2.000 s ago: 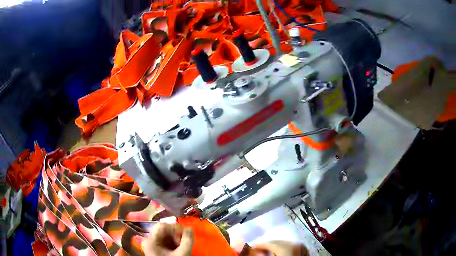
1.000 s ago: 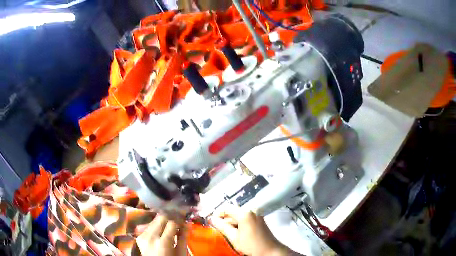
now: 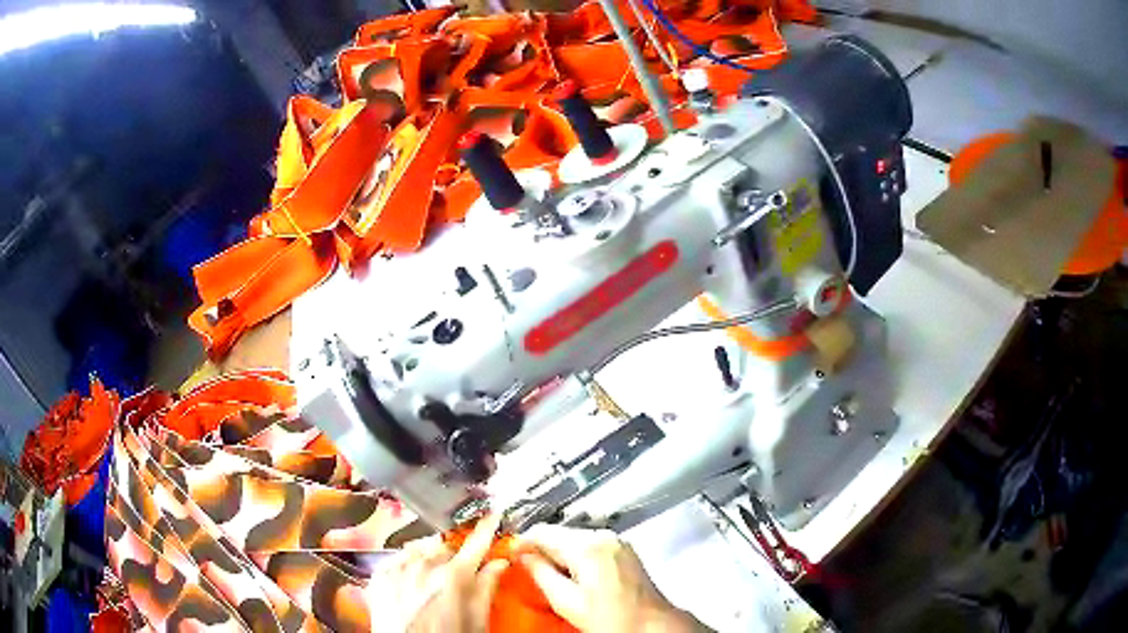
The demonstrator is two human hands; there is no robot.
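Note:
An orange fabric band (image 3: 525,603) lies at the bottom centre, its upper end at the tip of the cylinder arm under the head of the grey-white sewing machine (image 3: 594,297). My left hand (image 3: 435,584) presses on the band's left side, fingers pointing up to the needle area. My right hand (image 3: 599,579) holds the band's right side, close to my left hand. The needle and presser foot are too small and covered to tell. Patterned panels (image 3: 235,519) in brown, pink and cream lie left of my left hand. The cylinder arm (image 3: 606,464) shows its dark slotted plate.
A tangled pile of orange-edged pieces (image 3: 359,173) lies behind the machine. Two dark thread cones (image 3: 495,171) stand on top. A brown piece over orange material (image 3: 1014,210) lies at the right. Red-handled snips or a similar tool (image 3: 777,544) sit at the table edge (image 3: 977,359).
Both hands have come together at the band near the needle area; my right hand has moved slightly down from the arm. The view has shifted a little.

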